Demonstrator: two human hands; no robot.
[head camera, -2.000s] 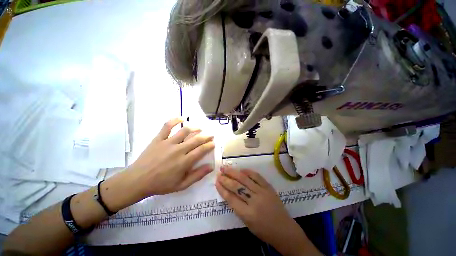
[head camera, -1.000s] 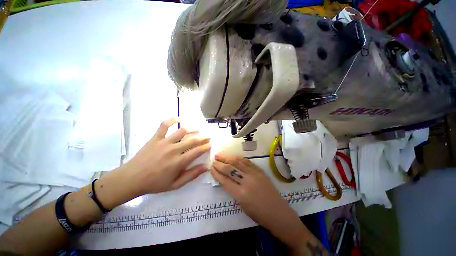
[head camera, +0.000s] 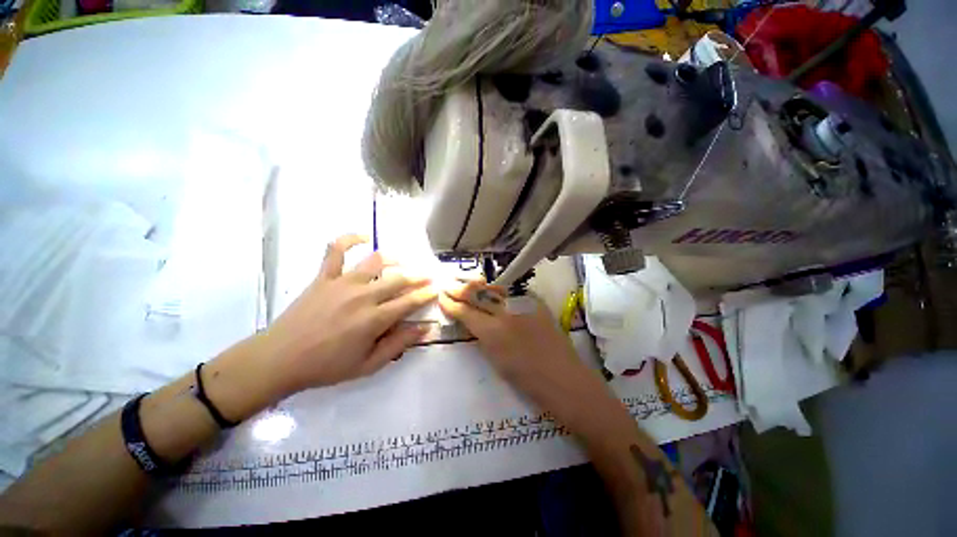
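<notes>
The pale sewing machine head (head camera: 588, 157) with dark spots stands over the work. My left hand (head camera: 352, 315) lies flat with spread fingers just left of the presser foot area, pressing on a white fabric piece (head camera: 422, 327). My right hand (head camera: 498, 320) is at the front of the foot, its fingertips on the same piece and close to the left fingertips. The fabric is mostly hidden under both hands and washed out by the lamp. The needle is hidden.
White cut pieces (head camera: 205, 252) lie at the left. A white cloth (head camera: 638, 309) covers part of the yellow-handled scissors (head camera: 682, 393), beside red-handled scissors (head camera: 714, 357). More white pieces (head camera: 787, 346) hang at the right. A ruler (head camera: 367, 451) runs along the front edge.
My right hand has moved up and forward toward the presser foot. My left hand has stayed nearly in place. The fabric's near end has moved toward the foot. The view has shifted slightly.
</notes>
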